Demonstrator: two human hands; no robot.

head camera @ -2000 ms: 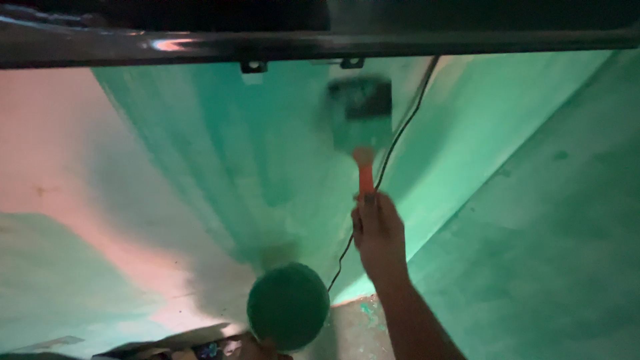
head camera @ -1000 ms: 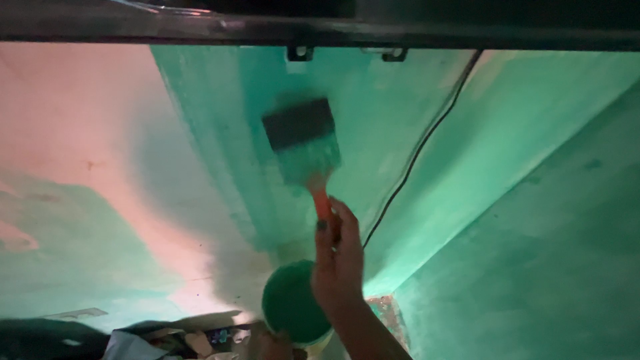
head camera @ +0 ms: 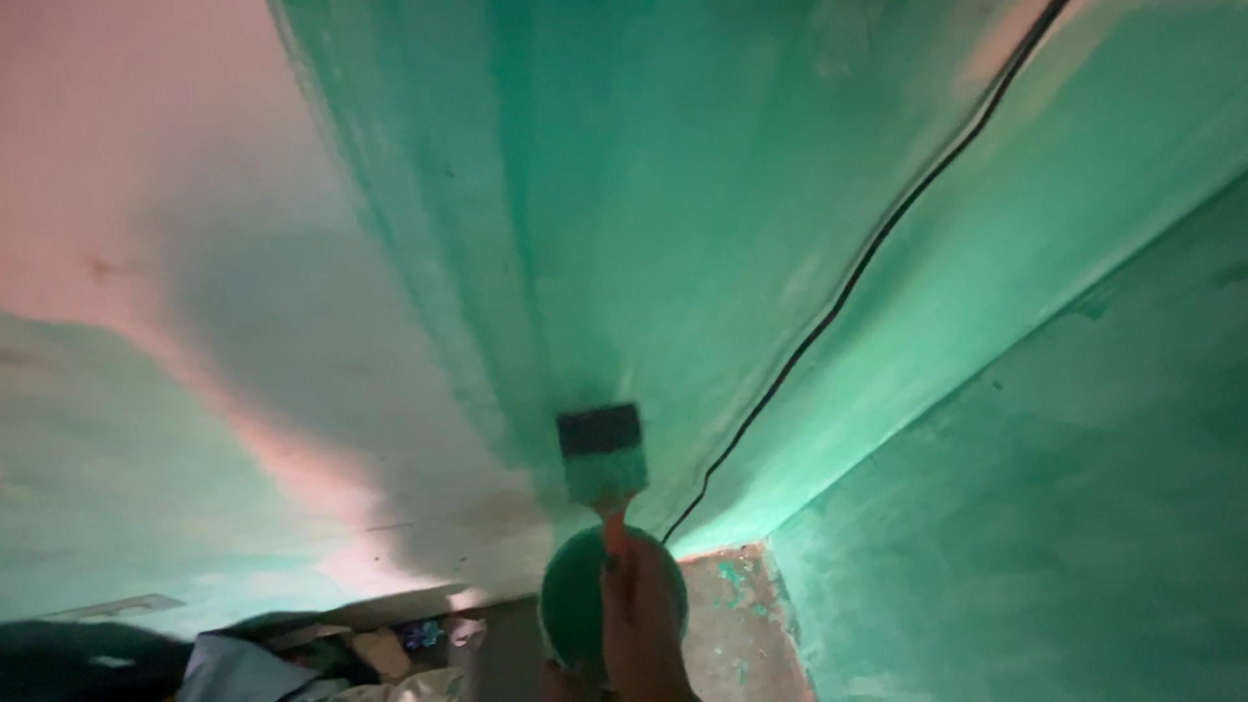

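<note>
My right hand (head camera: 639, 604) grips the orange-red handle of a wide paintbrush (head camera: 603, 456), whose dark bristles point up against the green-painted wall (head camera: 663, 244). Below the brush, partly behind my right hand, is a round container of green paint (head camera: 573, 595). My left hand (head camera: 564, 681) shows only in small part at the container's lower edge, dim and mostly hidden, seemingly holding it. Left of the green area the wall surface is pale and pinkish, with a shadow across it.
A black cable (head camera: 848, 283) runs down the wall right of the brush. A second green wall (head camera: 1053, 468) meets it at a corner. The floor (head camera: 741, 624) bears green paint spots. Cloths and mixed items (head camera: 244, 671) lie at the lower left, near a wall plate (head camera: 127, 606).
My right hand has brought the brush down the wall, from near the dark object at the top to just above the paint container. The view has shifted, and that dark object is out of frame.
</note>
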